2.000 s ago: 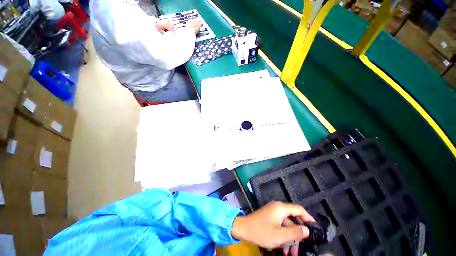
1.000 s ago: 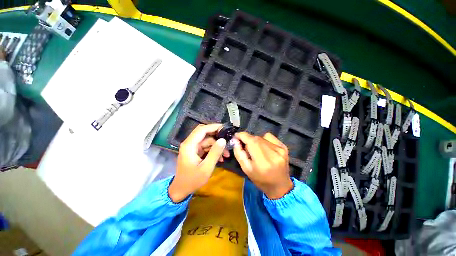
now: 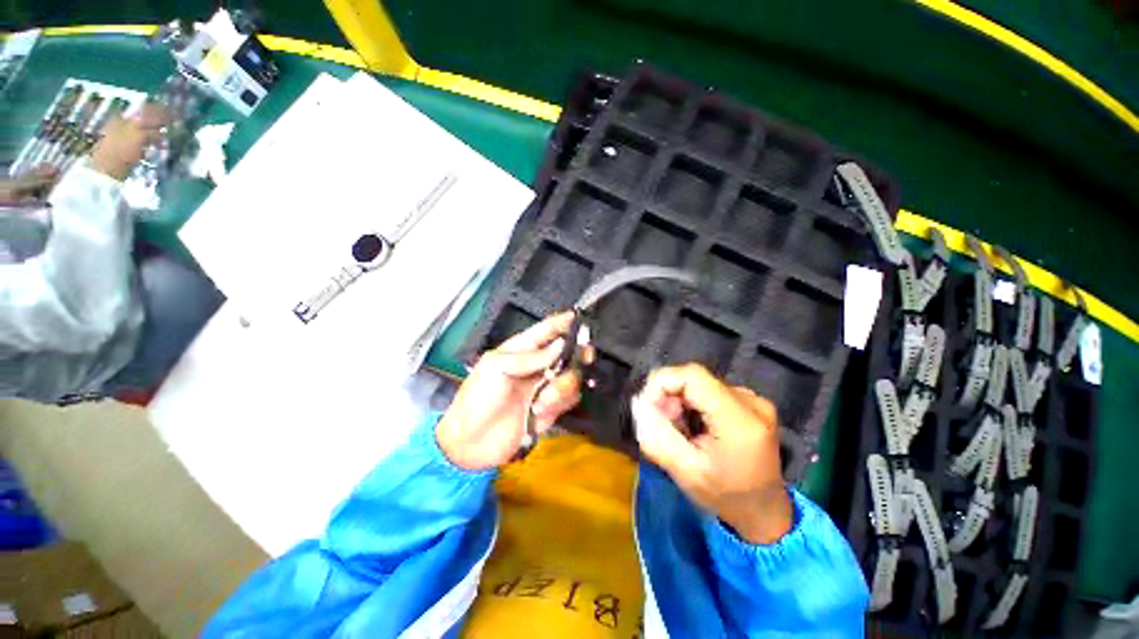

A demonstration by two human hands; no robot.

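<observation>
My left hand [image 3: 510, 397] holds a smartwatch by its case, seen edge-on. One grey strap [image 3: 631, 277] curves up and right over the black foam tray [image 3: 728, 256]; the other half hangs down by my palm. My right hand [image 3: 718, 443] is apart from the watch at its right, fingers curled with thumb and fingertips together; whether something tiny is between them cannot be told. Another smartwatch [image 3: 371, 251] with a round dark face lies flat and slanted on the white sheets [image 3: 312, 162] at the left.
A second foam tray [image 3: 1062, 499] at the right holds several grey watches [image 3: 906, 412], with white labels at its edge. A small box [image 3: 225, 60] stands at the back left. A person in a pale sleeve [image 3: 81, 268] works at the far left. A yellow post [image 3: 372, 35] rises behind.
My right hand has come away from the watch to the right. The watch in my left hand has turned edge-on, its strap now curving right. The view has shifted.
</observation>
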